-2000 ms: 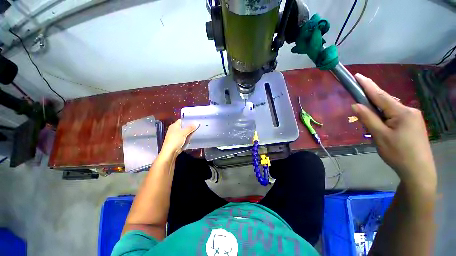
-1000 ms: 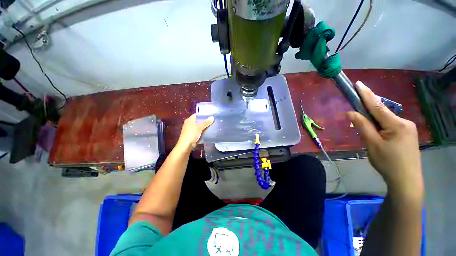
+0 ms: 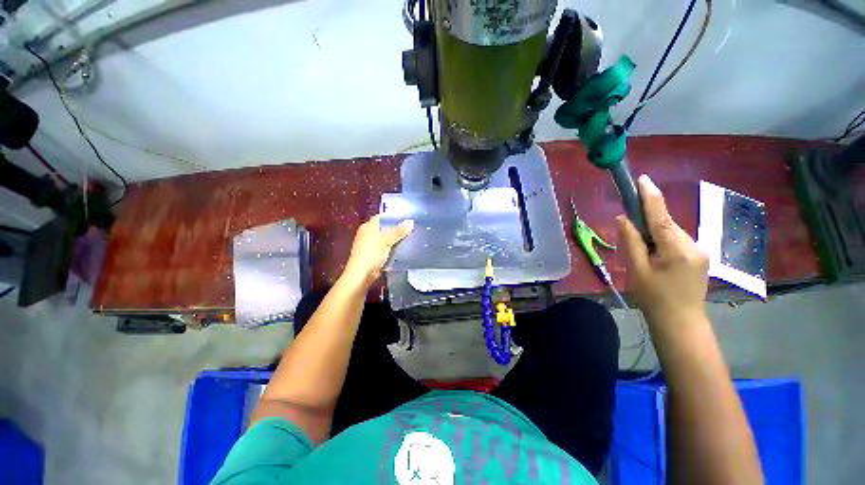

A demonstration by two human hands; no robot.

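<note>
My left hand (image 3: pixel 377 248) grips the left edge of a thin silvery sheet-metal plate (image 3: pixel 446 237), thumb on top. The plate lies on the grey slotted drill press table (image 3: pixel 553 248), under the olive-green drill head (image 3: pixel 486 90). The chuck (image 3: pixel 471 178) is right above the plate's back edge; whether the bit touches the metal cannot be told. My right hand (image 3: pixel 667 254) is closed around the grey feed lever (image 3: pixel 628 197), below its green cloth wrap (image 3: pixel 603 109).
A stack of plates (image 3: pixel 267 270) lies on the red-brown bench (image 3: pixel 171 237) at left. A blue coolant hose (image 3: pixel 491 322) stands at the table's front. A green air blow gun (image 3: pixel 590 242) and a white sheet with a dark panel (image 3: pixel 735 237) lie at right. Blue bins (image 3: pixel 773 417) stand on the floor.
My right hand has swung the feed lever down and to the left, uncovering the white sheet. My left hand and the plate have moved right since the earliest frame, only slightly in the last second.
</note>
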